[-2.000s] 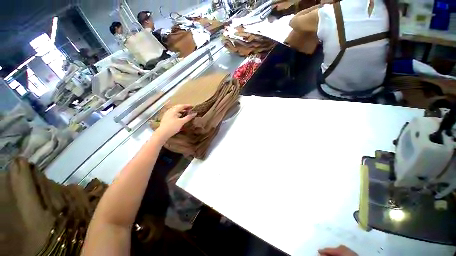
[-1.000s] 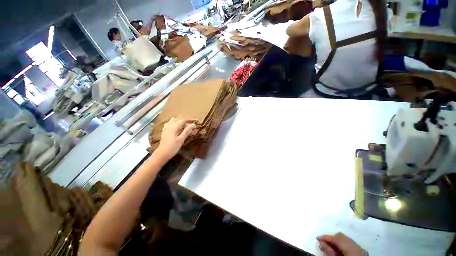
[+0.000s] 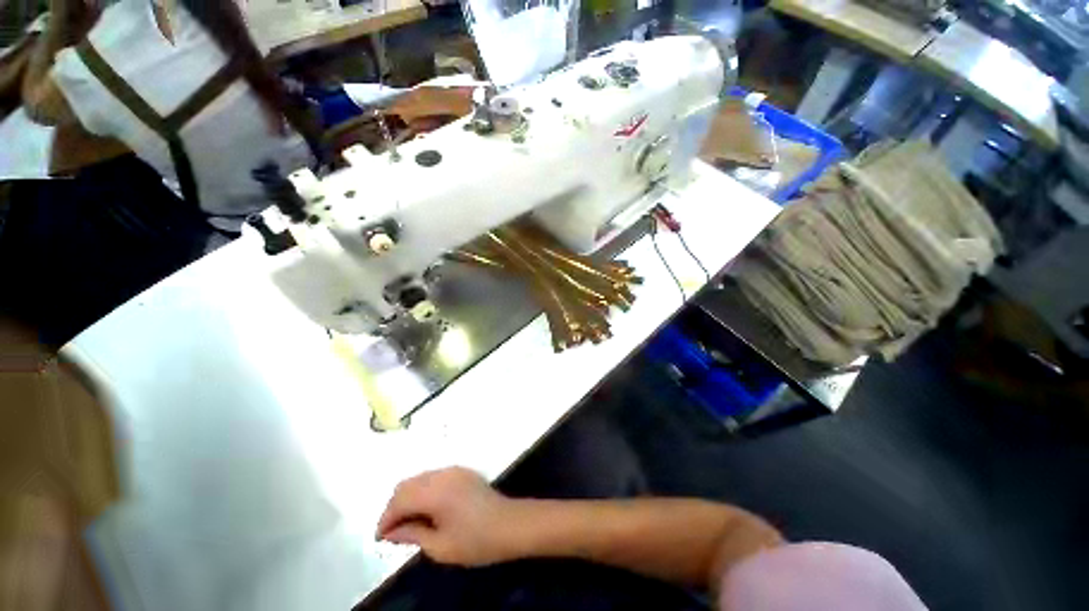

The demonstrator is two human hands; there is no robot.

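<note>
My right hand (image 3: 448, 516) rests at the front edge of the white table (image 3: 227, 418), its fingers curled. Whether it holds anything small is hidden. My left hand is not in view. A blurred brown fabric piece (image 3: 48, 466) shows large at the left rim; what holds it cannot be seen. The white sewing machine (image 3: 514, 167) stands over the table, its lamp spot shining beside the presser foot. A fan of brown zippers with gold teeth (image 3: 561, 281) lies under the machine arm.
Red-handled snips (image 3: 666, 220) with dark cords lie at the table's right end. A folded beige-grey fabric stack (image 3: 860, 257) sits on a stand at right. Blue bins (image 3: 728, 382) are below and behind it. A person in a white top (image 3: 155, 90) sits at upper left.
The view has swung right, bringing in the whole machine, zippers and grey stack. My left hand and the brown stack on the rack have left view. A brown piece now shows close at left.
</note>
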